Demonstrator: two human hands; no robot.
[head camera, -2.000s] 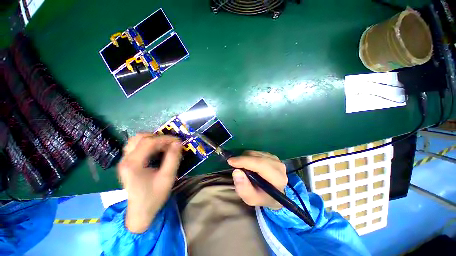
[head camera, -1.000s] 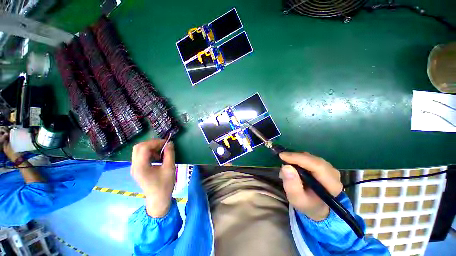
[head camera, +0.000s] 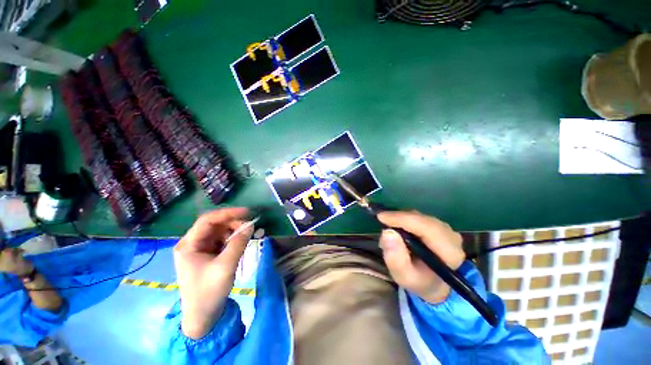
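My right hand (head camera: 422, 255) holds a black soldering iron (head camera: 435, 267) like a pen. Its metal tip is at the flex circuits (head camera: 325, 187) in the middle of the nearer group of LCD display modules (head camera: 351, 147). My left hand (head camera: 213, 260) is near the bench's front edge, left of that group. Its thumb and fingers pinch a thin pale strand (head camera: 241, 229); whether it is lead wire or solder wire I cannot tell. A second group of LCD display modules (head camera: 311, 65), with orange and blue flex circuits, lies farther back.
Bundled red-and-black wires (head camera: 139, 121) lie at left. A fan (head camera: 432, 8) is at the back. A cardboard tube (head camera: 617, 78) and white paper (head camera: 599, 146) are at right. A slotted tray (head camera: 553, 285) is below the bench edge. Another person's hand (head camera: 16, 262) is at far left.
The view has shifted. My left hand has moved from over the nearer modules to their left and now shows a pinched strand. The iron's tip remains at the nearer modules.
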